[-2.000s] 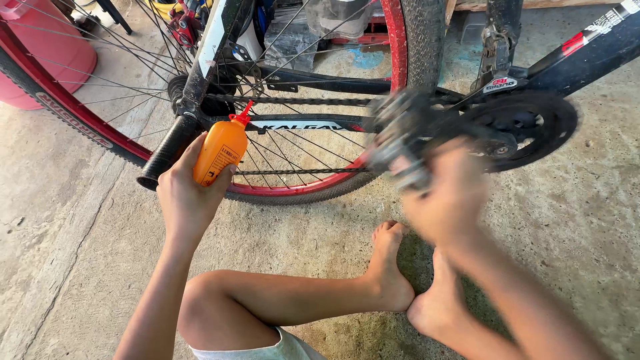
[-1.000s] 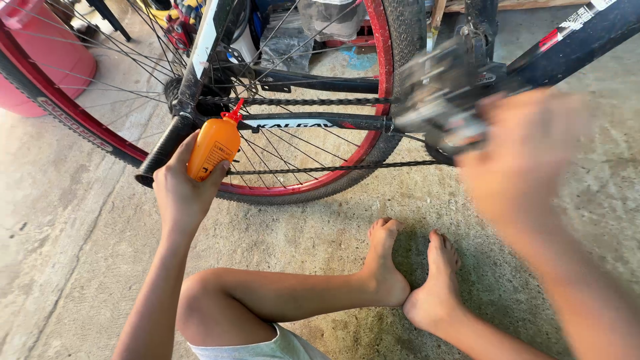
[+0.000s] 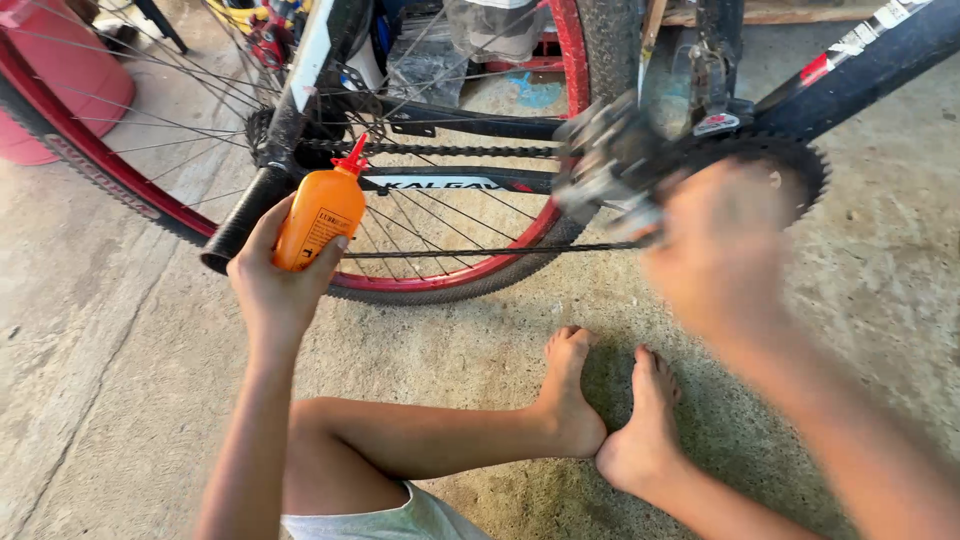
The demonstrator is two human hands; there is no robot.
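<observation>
My left hand (image 3: 281,277) holds an orange squeeze bottle of lubricant (image 3: 319,217), its red nozzle (image 3: 351,156) pointing up beside the bicycle chain (image 3: 465,151). A black cylindrical peg (image 3: 247,221) sticks out at the rear axle, just left of the bottle. On the right, my right hand (image 3: 724,240), blurred by motion, is closed on a bicycle pedal (image 3: 607,165), which is blurred too. Behind that hand is the toothed chainring (image 3: 806,169). The chain's lower run (image 3: 487,252) crosses in front of the spokes of the red-rimmed rear wheel (image 3: 420,285).
The black bicycle frame (image 3: 855,75) slants across the upper right. At the upper left stands a pink tub (image 3: 75,82) behind the wheel. Assorted items and a plastic bag (image 3: 427,60) lie beyond the wheel. My bare feet (image 3: 570,397) rest on the concrete floor (image 3: 420,345).
My right hand and the pedal have shifted about near the chainring, blurred in each frame. My left hand keeps the bottle near the chain, in nearly the same place.
</observation>
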